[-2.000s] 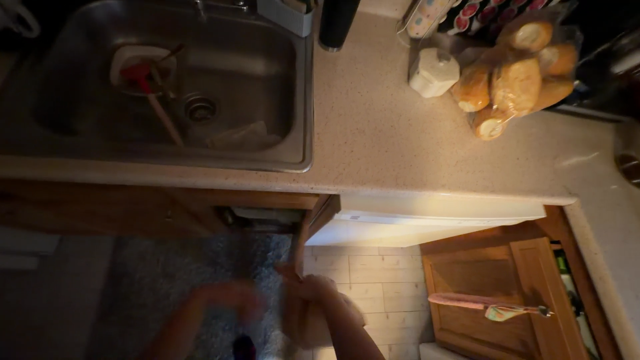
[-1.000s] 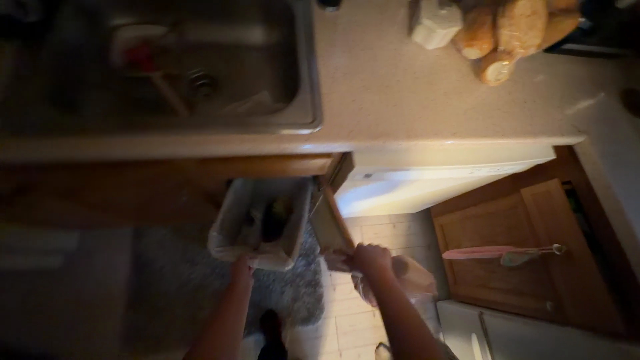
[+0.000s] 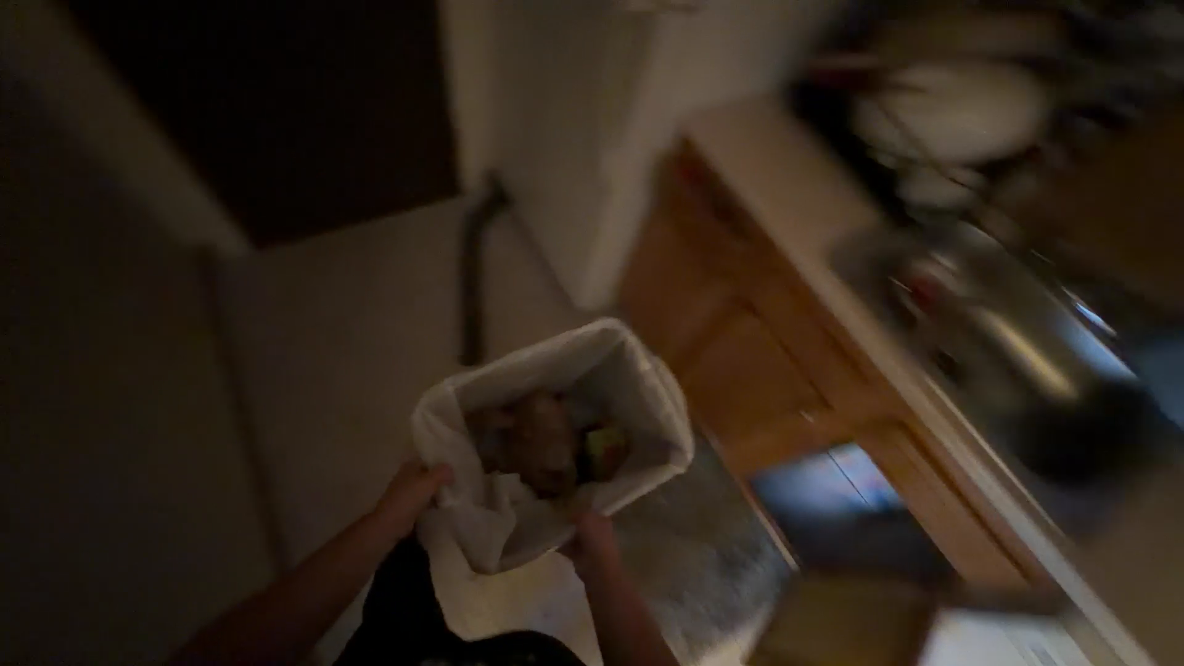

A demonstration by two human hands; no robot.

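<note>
A trash bin with a white plastic liner [image 3: 652, 384] is held in front of my body, its mouth facing up. My left hand [image 3: 418, 490] grips its rim at the left corner, thumb over the liner. On the near right side, my right hand [image 3: 589, 541] grips the rim too. Brownish refuse [image 3: 541, 439] and a small yellow-green item [image 3: 606, 446] lie inside, blurred. The fingers under the rim are hidden.
Wooden cabinets [image 3: 740, 356] run along the right below a counter [image 3: 772, 176] with a metal sink [image 3: 1008, 342]. A grey rug [image 3: 708, 536] lies on the floor. A dark doorway [image 3: 305, 111] stands at upper left.
The lined bin, earlier by the open cabinet under the sink, is now in both hands. My right hand has left the cabinet door. The view has swung strongly toward the doorway.
</note>
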